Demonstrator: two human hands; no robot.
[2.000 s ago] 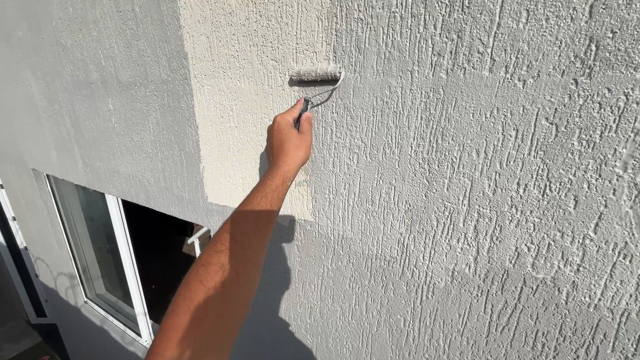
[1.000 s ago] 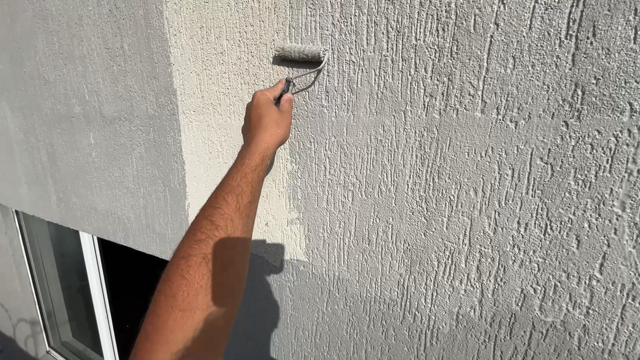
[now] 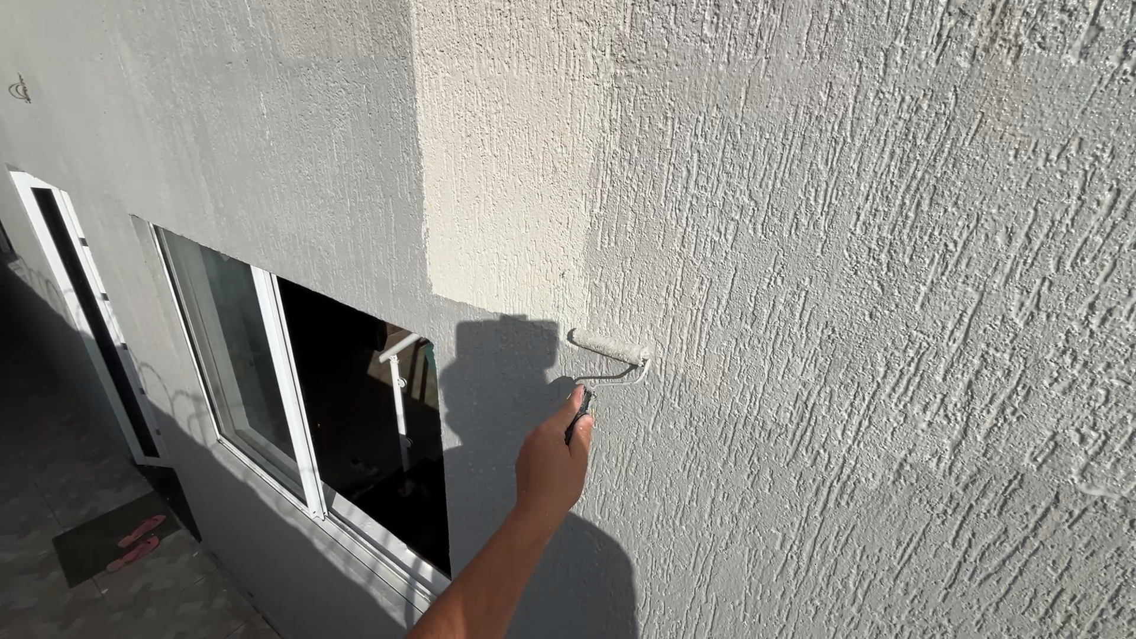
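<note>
My left hand is closed around the dark handle of a small paint roller. The roller's pale, paint-coated sleeve lies against the rough textured wall, just below and right of the bottom of a cream strip. Grey paint covers the wall on both sides of that strip and beneath it. A bent wire frame joins the sleeve's right end to the handle. My right hand is out of view.
Left of my arm is a sliding window with a white frame, partly open, a white railing showing through it. Farther left stands a white-framed door. Pink flip-flops lie on a dark mat on the paved ground. Shadows fall across the wall.
My left hand and the roller have moved down the wall, from beside the upper cream strip to below its lower edge. The view has shifted, showing more of the window and ground.
</note>
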